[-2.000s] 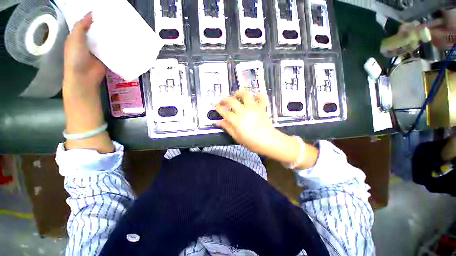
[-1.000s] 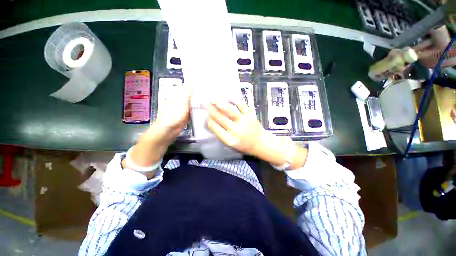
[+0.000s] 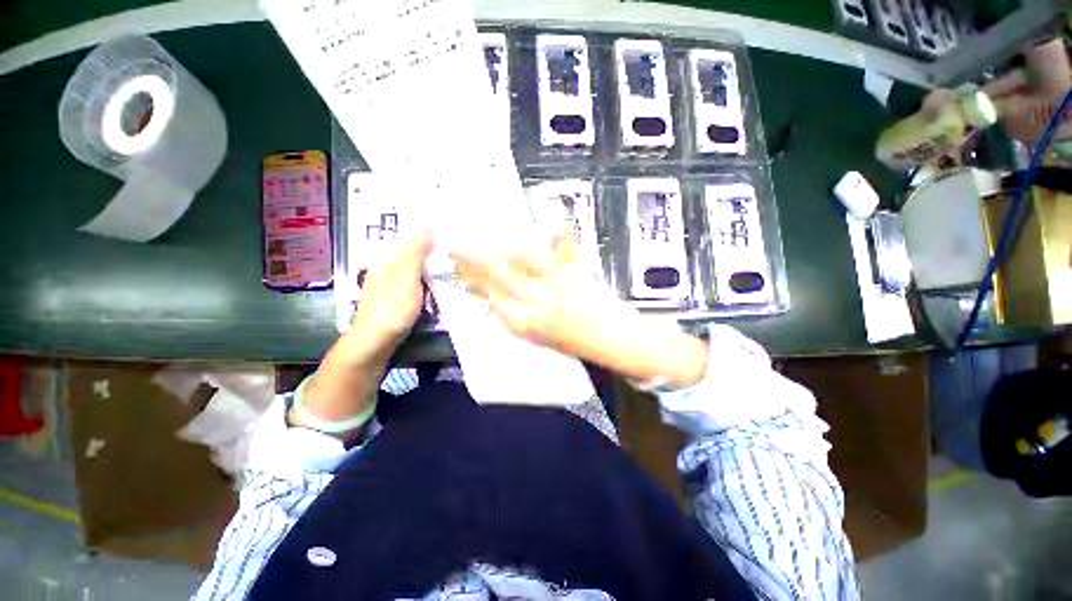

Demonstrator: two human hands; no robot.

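Note:
A long white label strip [image 3: 411,106] with small dark print runs from the top edge across the tray and down to my lap. My left hand [image 3: 394,294] grips its left edge. My right hand [image 3: 547,299] lies over the strip's right side, fingertips near my left fingers; glare hides whether they hold a label. Under the strip is a clear blister tray [image 3: 764,176] of white devices [image 3: 656,241] with dark oval windows. The strip and my hands hide several pockets at the left and middle.
A translucent label roll [image 3: 141,123] stands at left. A smartphone with a pink screen [image 3: 296,223] lies beside the tray. At right are a small white device [image 3: 856,194], a cream bottle [image 3: 929,135] and a gold box [image 3: 1034,258]. Dark filled trays [image 3: 905,24] show at top right.
Since two seconds ago my left hand has moved right and down to meet my right hand. Over the last second the strip has slanted, its top going left and its lower end reaching farther down.

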